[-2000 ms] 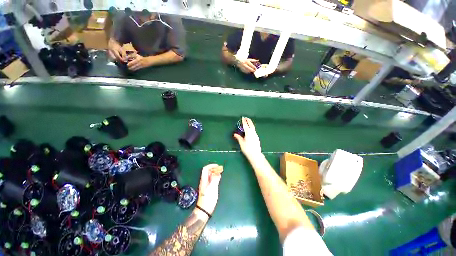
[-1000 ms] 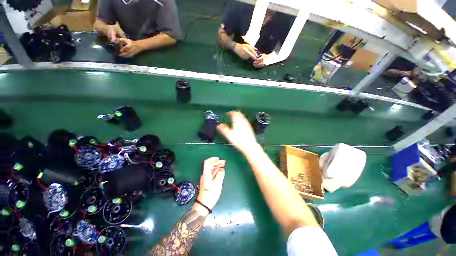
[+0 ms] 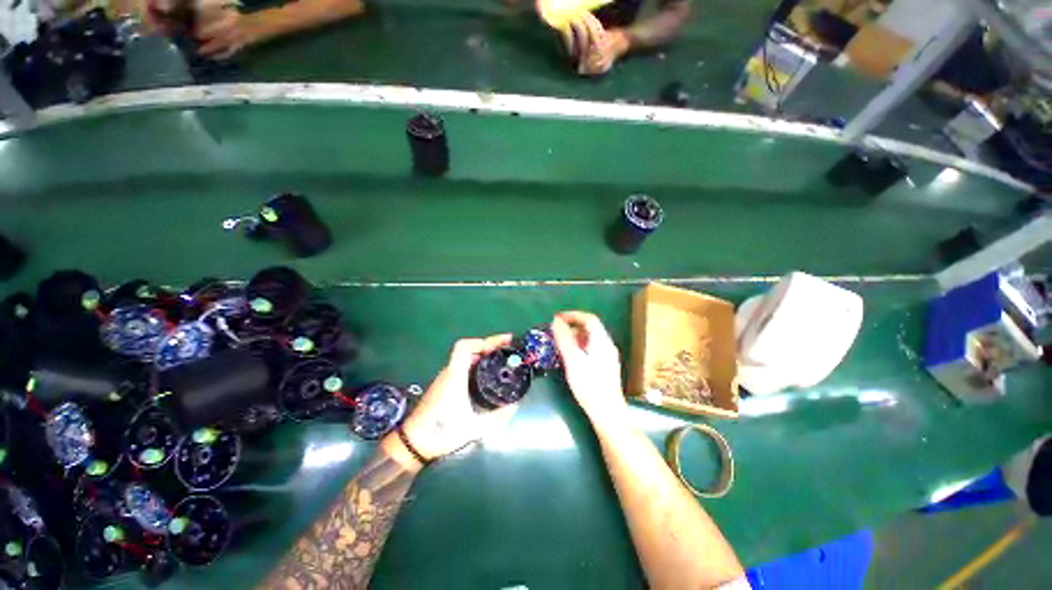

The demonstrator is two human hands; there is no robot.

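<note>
My left hand (image 3: 444, 409) holds a black cylindrical housing (image 3: 498, 383) with its open end turned up, showing a dark round interior and a small green dot. My right hand (image 3: 586, 360) holds a small silvery-blue round circuit board (image 3: 540, 349) by its edge, just right of the housing mouth. Wires between board and housing are too small to make out clearly. The unit pile (image 3: 173, 403) of black housings and dangling boards lies at left, with one board (image 3: 378, 410) near my left wrist.
An open cardboard parts box (image 3: 640, 346) with small copper-coloured pieces is right of my hands, beside a white container (image 3: 802, 334) and a tape roll (image 3: 701, 461). Black units stand on the far strip (image 3: 428, 148), (image 3: 635, 226); another (image 3: 298, 224) lies there. People's hands show opposite.
My right hand has come back from the far strip. The housing that lay there is gone from it, and a housing with a board is now between my hands. The view has tilted down.
</note>
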